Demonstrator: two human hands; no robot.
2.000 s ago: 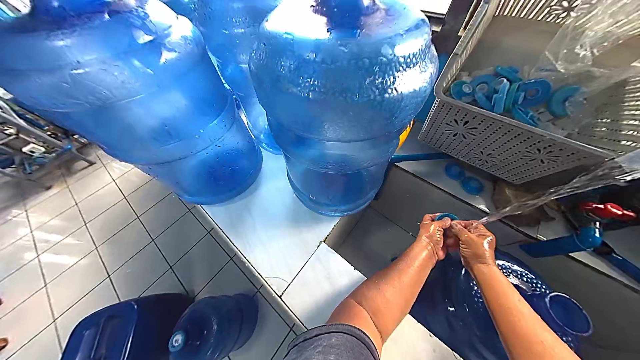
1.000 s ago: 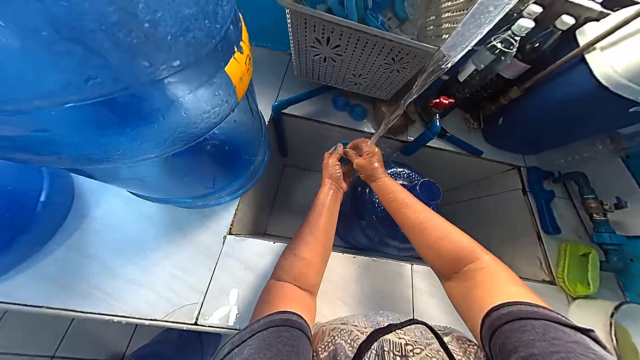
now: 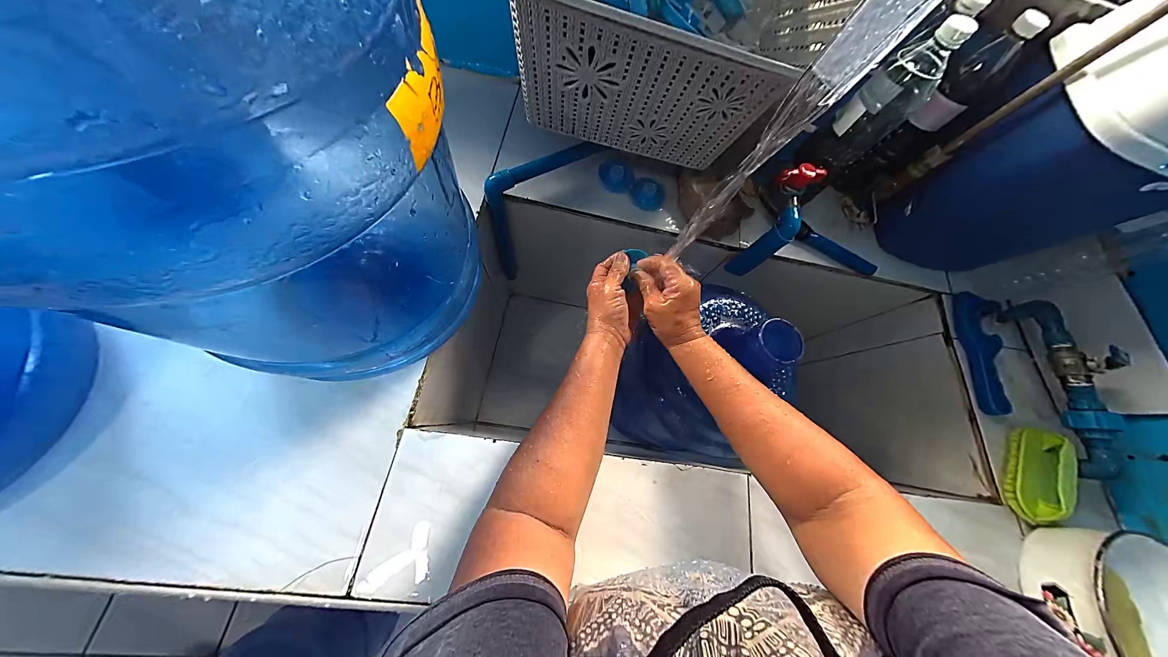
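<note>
My left hand (image 3: 613, 297) and my right hand (image 3: 668, 297) meet over a tiled basin, wet under a stream of water (image 3: 744, 169) that comes down from the upper right. Between my fingers is a small blue plastic cap (image 3: 635, 256), gripped by the left hand; the right fingers touch or pinch it, and its lower part is hidden. Below the hands, a large blue plastic water jug (image 3: 675, 392) lies tilted in the basin, its open neck (image 3: 781, 341) toward the right. Two small blue caps (image 3: 631, 182) rest on the ledge behind.
Large blue water jugs (image 3: 274, 182) stand at left on the white tiles. A grey perforated basket (image 3: 639, 91) holds blue caps. A red-handled tap (image 3: 803, 177), clear bottles (image 3: 903, 78) and a dark blue drum (image 3: 985, 173) are behind right. A green brush (image 3: 1040, 476) lies right of the basin.
The view has swung right since two seconds ago, bringing in the drum, bottles and green brush. Both hands stay together around the cap at the water stream.
</note>
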